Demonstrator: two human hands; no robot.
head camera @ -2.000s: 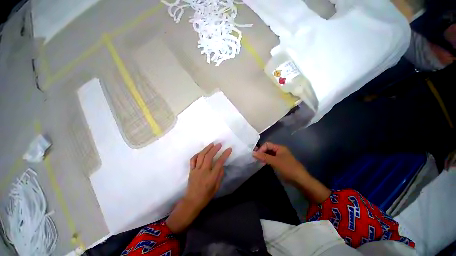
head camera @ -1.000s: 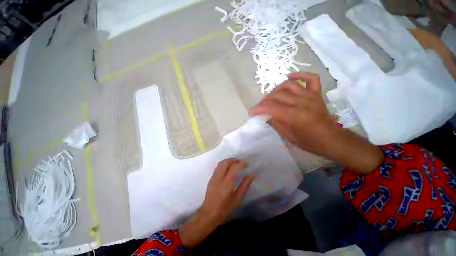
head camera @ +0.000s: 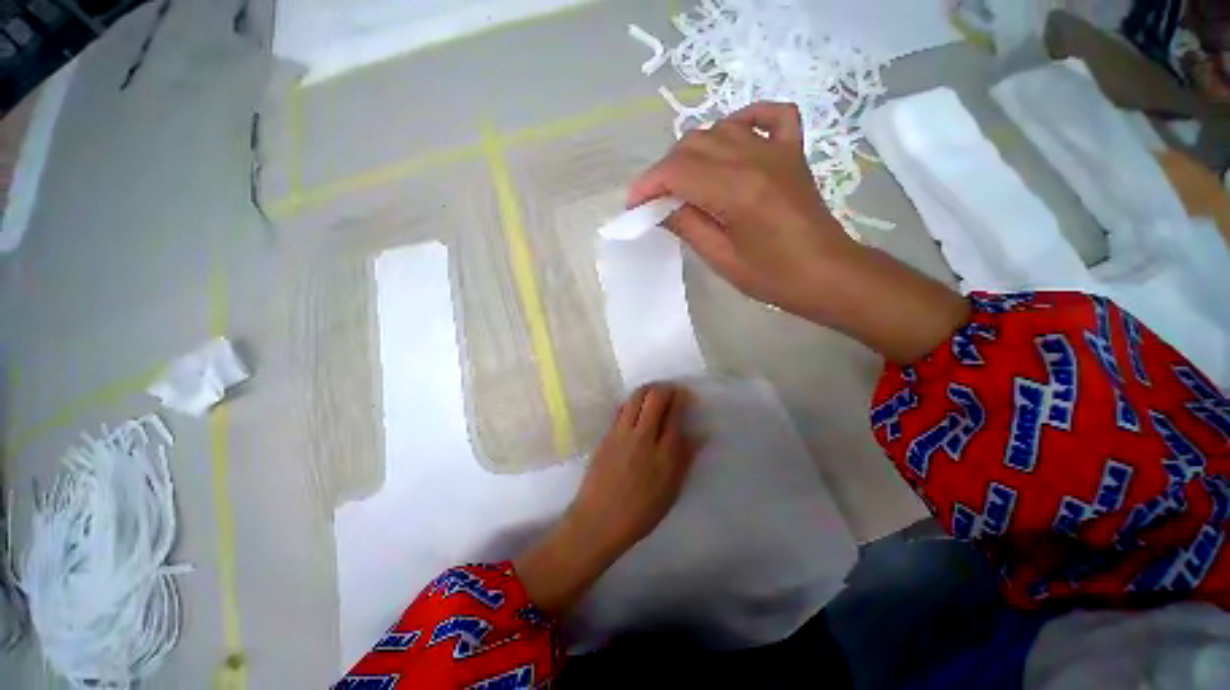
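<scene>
The white bag panel (head camera: 429, 351) lies on the table covering, with its left arm flat and pointing away from me. Its right arm is unfolded and its far end is lifted and curled. My right hand (head camera: 742, 202) pinches that far end between thumb and fingers. My left hand (head camera: 631, 472) rests palm down on the panel body near the base of the right arm, with the fingers close together. The near right part of the panel drapes at the table edge.
A curly heap of short white strips (head camera: 755, 54) is beyond my right hand. White panels with two arms (head camera: 964, 175) lie at the right. A long white strip bundle (head camera: 101, 553) and a crumpled scrap (head camera: 202, 376) are at the left. Yellow tape (head camera: 519, 270) marks the covering (head camera: 324, 270).
My right hand has moved away from me and left, drawing the panel's right arm out long. My left hand has shifted slightly right and nearer the arm's base.
</scene>
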